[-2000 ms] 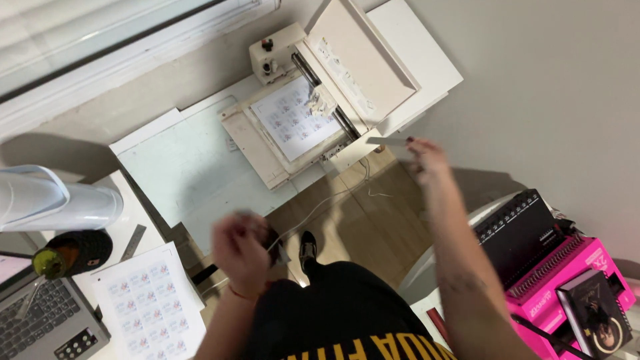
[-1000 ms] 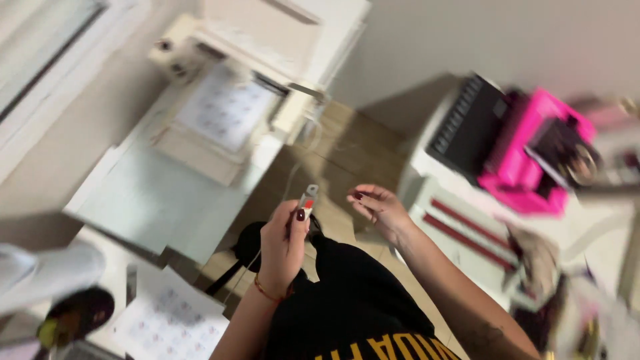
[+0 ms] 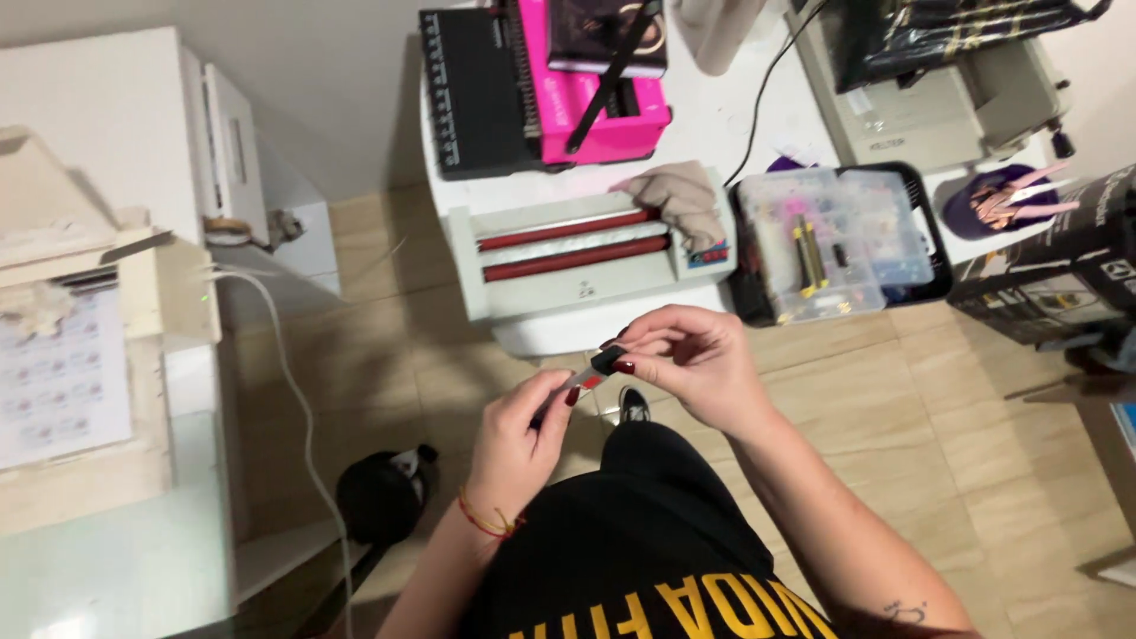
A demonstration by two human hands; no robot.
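Observation:
Held out in front of my body is a small slim tool (image 3: 587, 380) with a red part and a black end piece; its exact kind cannot be told. My left hand (image 3: 524, 435) grips its lower left part between thumb and fingers. The thumb and fingertips of my right hand (image 3: 688, 364) pinch the black end piece. Just beyond my hands stands a grey laminator (image 3: 577, 293) with two dark red rollers and a crumpled beige cloth (image 3: 682, 200) on its right end. At the left edge a cutting machine (image 3: 169, 293) holds a printed sheet (image 3: 67, 382).
A pink binding machine (image 3: 603, 120), a black punch unit (image 3: 484, 98) and a clear compartment box (image 3: 839, 244) share the white table. A purple cup of tools (image 3: 998, 200) is at the right. A white cable (image 3: 306, 408) hangs left of me, near a black round object (image 3: 382, 497) above the tiled floor.
The view has swung strongly to the right. My hands, apart in both earlier frames, have come together on the tool. My right hand has taken hold of its black end piece.

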